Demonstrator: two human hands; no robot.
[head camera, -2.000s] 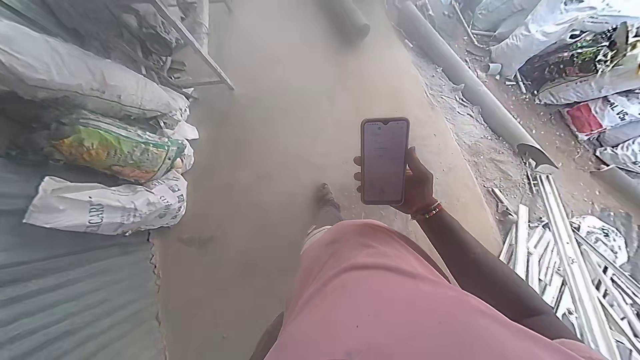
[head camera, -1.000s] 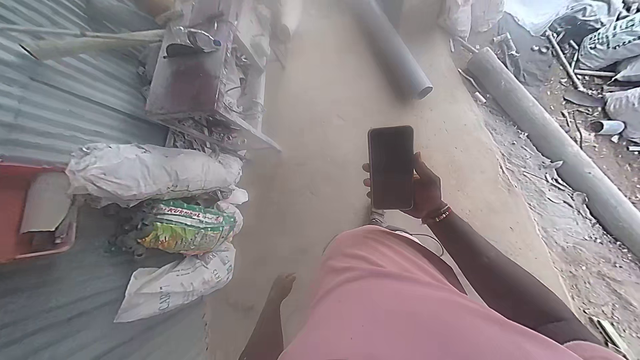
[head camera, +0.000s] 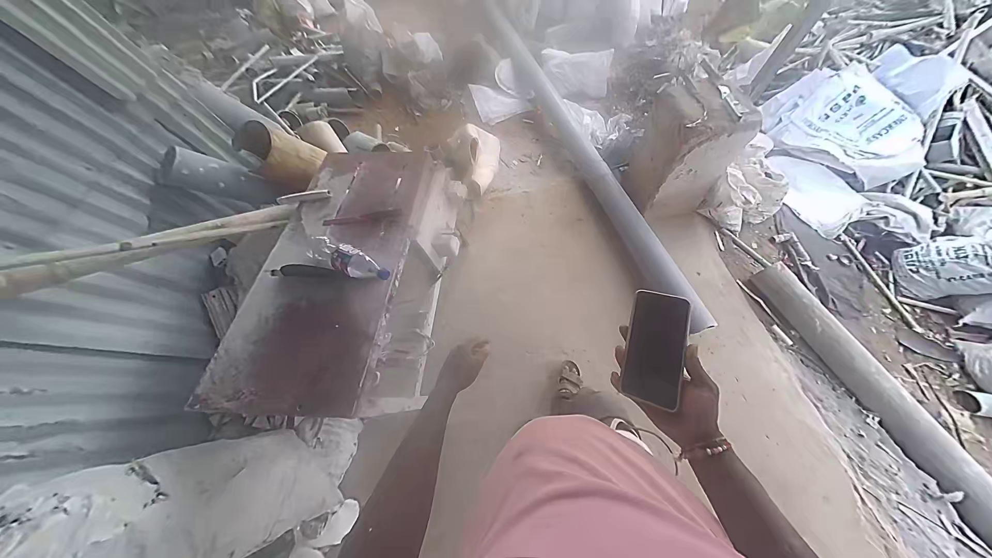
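My right hand (head camera: 694, 399) holds a smartphone (head camera: 656, 350) upright from behind and below, its dark screen facing me. A beaded bracelet (head camera: 707, 448) is on that wrist. My left hand (head camera: 465, 364) hangs low over the path beside a worn table; it seems to hold nothing, but its fingers are too blurred to tell how they are placed. On the table (head camera: 310, 333) lie a clear plastic bottle (head camera: 356, 262) with a blue cap, a dark knife-like tool (head camera: 304, 270) and a thin reddish strip (head camera: 363, 218).
A long grey pipe (head camera: 589, 163) slants over the path, its near end close to the phone. Another pipe (head camera: 860, 387) lies along the right edge. Bamboo poles (head camera: 147, 246) reach the table from the left. A stuffed sack (head camera: 186, 496) sits at lower left, printed sacks (head camera: 852, 116) at right.
The view has moved forward along the path; the table and pipe are nearer. The phone's screen, lit two seconds ago, is dark. My left hand has come into full view.
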